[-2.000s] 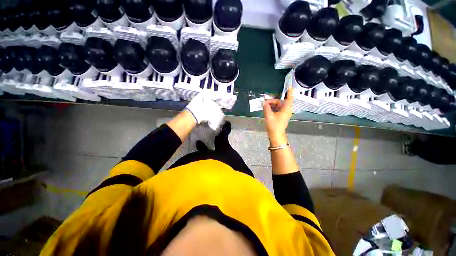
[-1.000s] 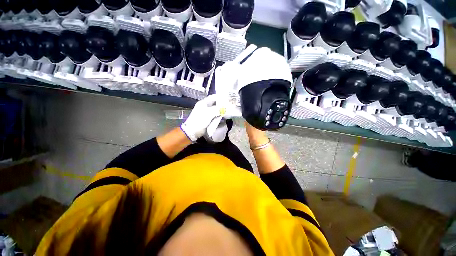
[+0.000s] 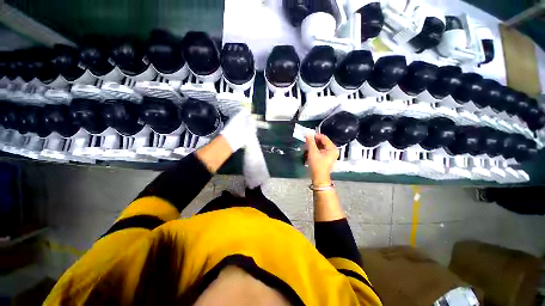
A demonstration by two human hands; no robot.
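My left hand (image 3: 240, 131), in a white glove, is at the bench's near side beside the left group of security cameras (image 3: 200, 117). It is blurred; a long white label strip (image 3: 255, 161) hangs down from it over the bench edge. My right hand (image 3: 321, 156), bare with a bracelet, holds a small white label (image 3: 305, 132) at its fingertips. The label is just left of the nearest camera of the right group (image 3: 340, 128). The cameras stand in two rows, black balls up, white slotted parts toward me.
Loose white and black camera parts (image 3: 428, 31) lie on a white board (image 3: 257, 27) behind the rows. The dark-green bench (image 3: 281, 161) shows between the groups. Brown cartons (image 3: 412, 278) stand on the floor at lower right, one with white pieces.
The camera held in front of me one second ago is out of my hands. My hands are apart; a label shows at my right fingertips. The view has shifted, showing more of the board behind.
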